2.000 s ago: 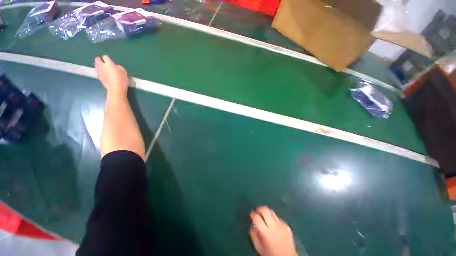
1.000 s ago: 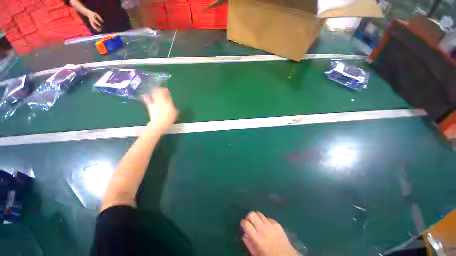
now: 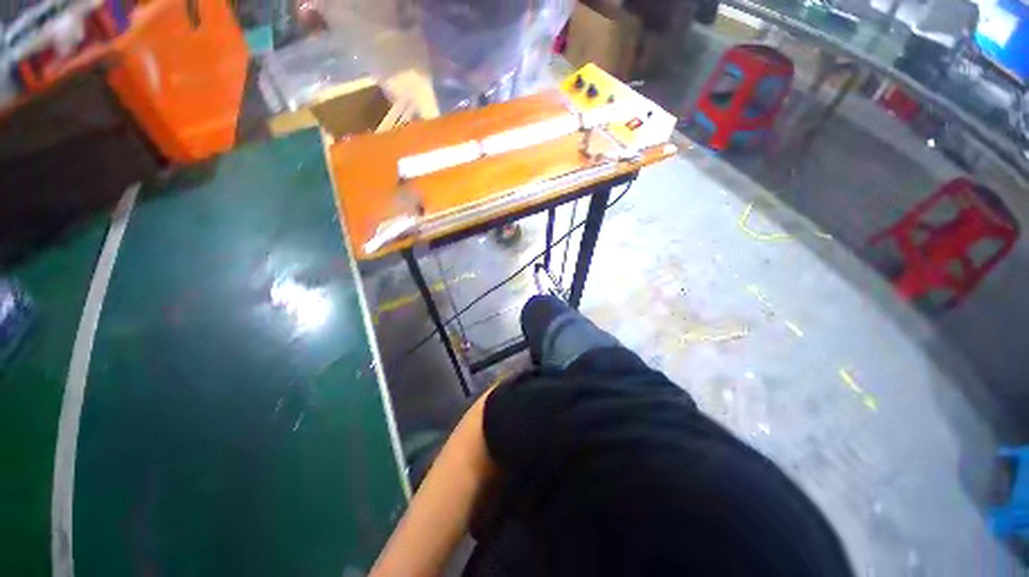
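The impulse sealer's orange top (image 3: 451, 130) stands in front of me at upper centre on black metal legs. A long silver-white sealing bar (image 3: 513, 203) runs along its near edge, with a pale strip behind it. The yellow control box (image 3: 604, 96) with black knobs is at its right end. Clear crumpled film (image 3: 497, 45) shows behind the top. My bare forearm and black sleeve cross the bottom; the forearm runs out of the frame. Neither hand is visible.
The green work table (image 3: 226, 372) fills the left, its edge beside the sealer. A blurred bagged box (image 3: 14, 313) lies at far left. Two red stools (image 3: 745, 99) stand on the grey floor at right; a blue object (image 3: 1013, 496) is at the right rim. An orange block (image 3: 186, 85) is upper left.
The view has swung right from the green table to the sealer and floor. Both hands, visible over the table before, are out of the picture.
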